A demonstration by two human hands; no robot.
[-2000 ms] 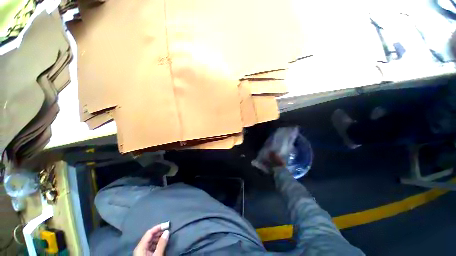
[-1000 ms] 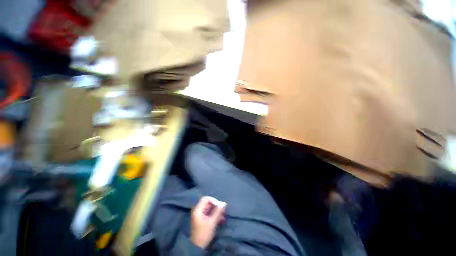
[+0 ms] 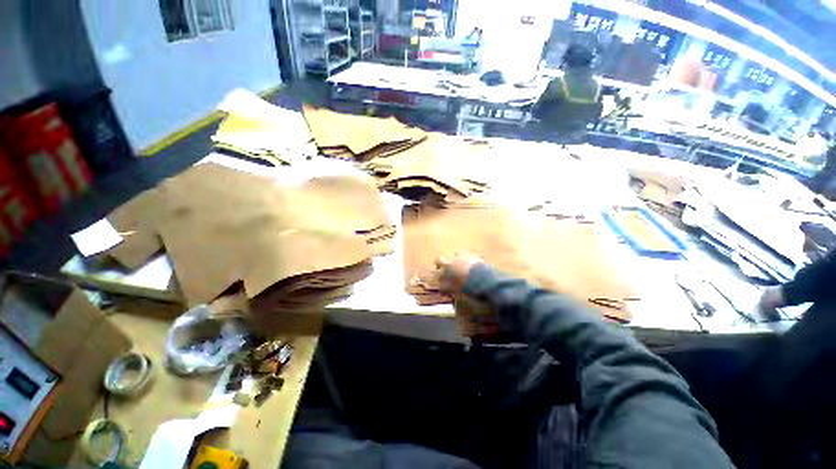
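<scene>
My right hand (image 3: 454, 273) is at the left part of a stack of brown panels (image 3: 541, 252) on the white table. Its sleeve reaches in from the lower right. The fingers are small and blurred, so I cannot tell whether they grip a panel or only touch it. My left hand is out of the picture. A second, larger stack of brown panels (image 3: 275, 229) lies to the left, with layered edges facing me.
The wooden bench at lower left holds loose metal fittings (image 3: 261, 368), a clear plastic bag (image 3: 203, 341), tape rolls (image 3: 128, 374), a yellow button box (image 3: 218, 458) and a control box (image 3: 23, 394). Another person's hand (image 3: 773, 299) shows at right. A person (image 3: 568, 96) is at the back.
The view has swung up and left from my lap and the floor to the tables. My right hand, earlier low with a crinkled bag, is now at the panel stack. My left hand has left the picture.
</scene>
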